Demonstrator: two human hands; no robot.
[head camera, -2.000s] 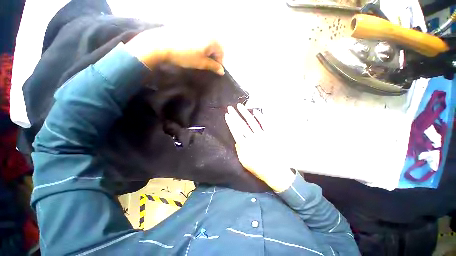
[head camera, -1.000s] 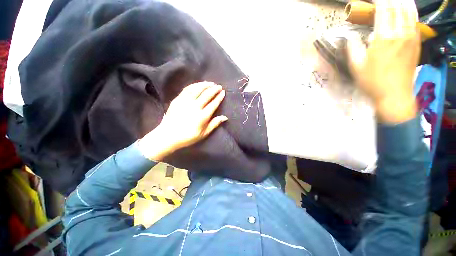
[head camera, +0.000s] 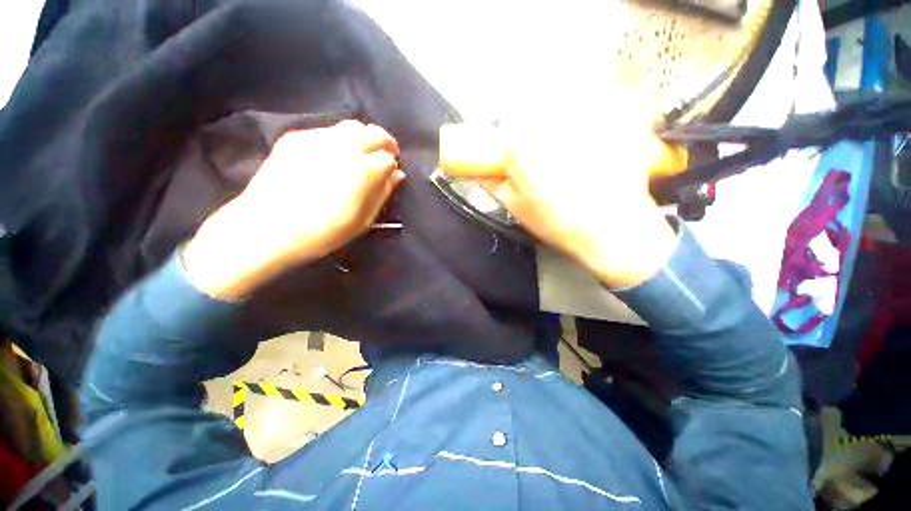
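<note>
A dark garment (head camera: 400, 289) covers the left of the table and hangs over its front edge toward my body. My right hand (head camera: 574, 190) is closed around the yellow-brown handle (head camera: 471, 148) of the iron. The iron's metal body (head camera: 477, 200) lies on the garment near its right edge, mostly hidden under my hand. My left hand (head camera: 310, 190) is on the garment left of the iron, fingers bent together at a fold; whether it pinches cloth is hard to see. A short white strip (head camera: 386, 227) and loose threads show on the cloth.
The iron's black cable (head camera: 779, 135) runs off to the right. A metal iron rest (head camera: 699, 8) and a dotted, marked patch of white cover (head camera: 664, 50) are at the back right. A blue tray (head camera: 847, 240) with maroon strips (head camera: 799, 269) is at the right end. Yellow-black tape (head camera: 300, 397) marks the floor.
My right hand has taken the iron by its handle and brought it left onto the garment's edge. My left hand has moved left and slightly up, its fingers now bent instead of flat.
</note>
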